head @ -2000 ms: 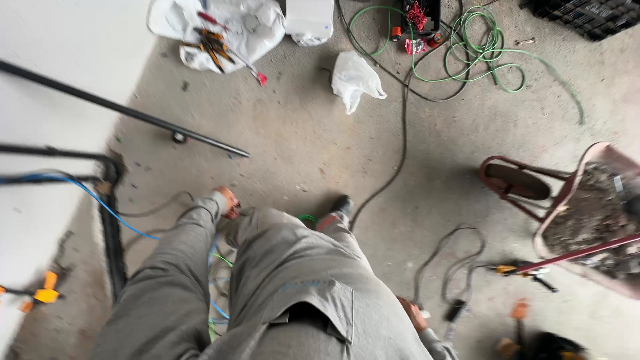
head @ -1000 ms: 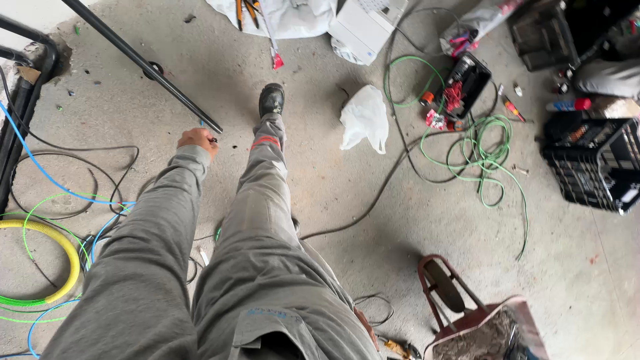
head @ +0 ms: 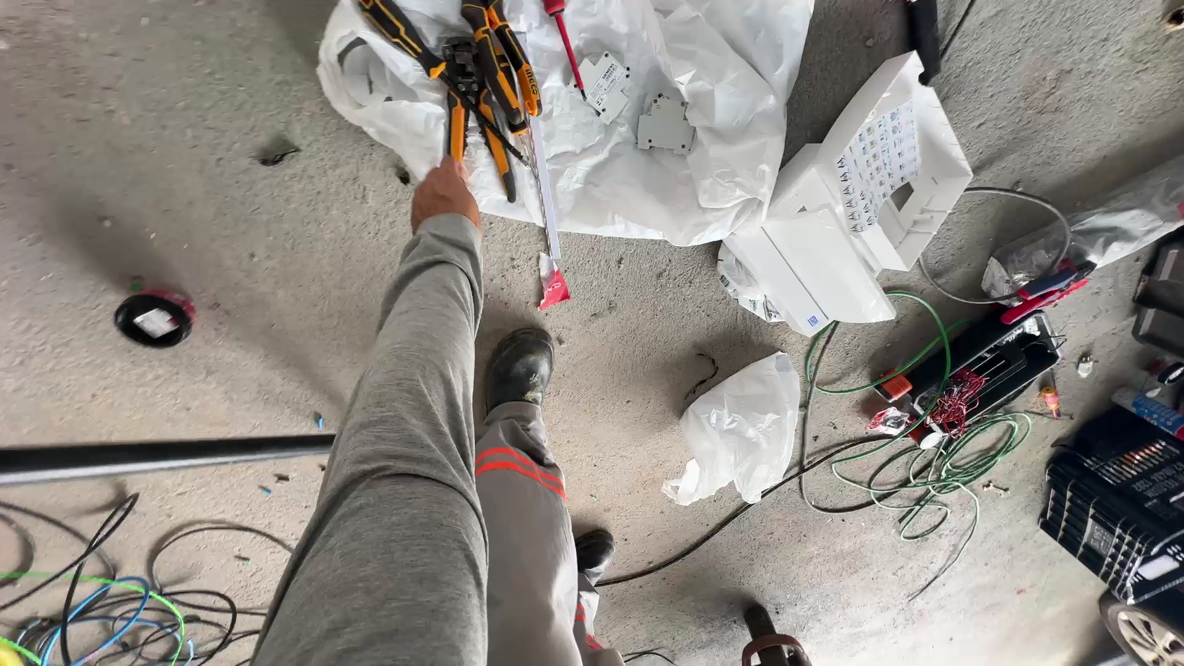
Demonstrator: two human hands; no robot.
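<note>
My left hand (head: 446, 196), its back towards the camera, is at one orange-and-black handle of a wire stripper (head: 465, 79), covering the handle's end. Its fingertips are mostly hidden. The tool lies on a white plastic sheet or bag (head: 610, 176) on the concrete floor. Against it lie pliers (head: 504, 65) and another orange-and-black handled tool (head: 400, 32). A red screwdriver (head: 566, 46) and two pale circuit breakers (head: 606, 86) lie to the right. A thin strip with a red end (head: 553, 287) points down from the sheet. My right hand is out of view.
An open white box (head: 823, 259) stands right of the sheet. Below it are a crumpled white bag (head: 740, 425), green wire coils (head: 980, 462) and a black tool tray (head: 990, 361). A black pipe (head: 166, 458) and tangled cables (head: 120, 610) lie left; a black crate (head: 1110, 499) stands right.
My left hand was by the end of the black pipe a second ago and is now at the tools on the white sheet. The view has moved towards the sheet. My right hand, seen earliest, has left view.
</note>
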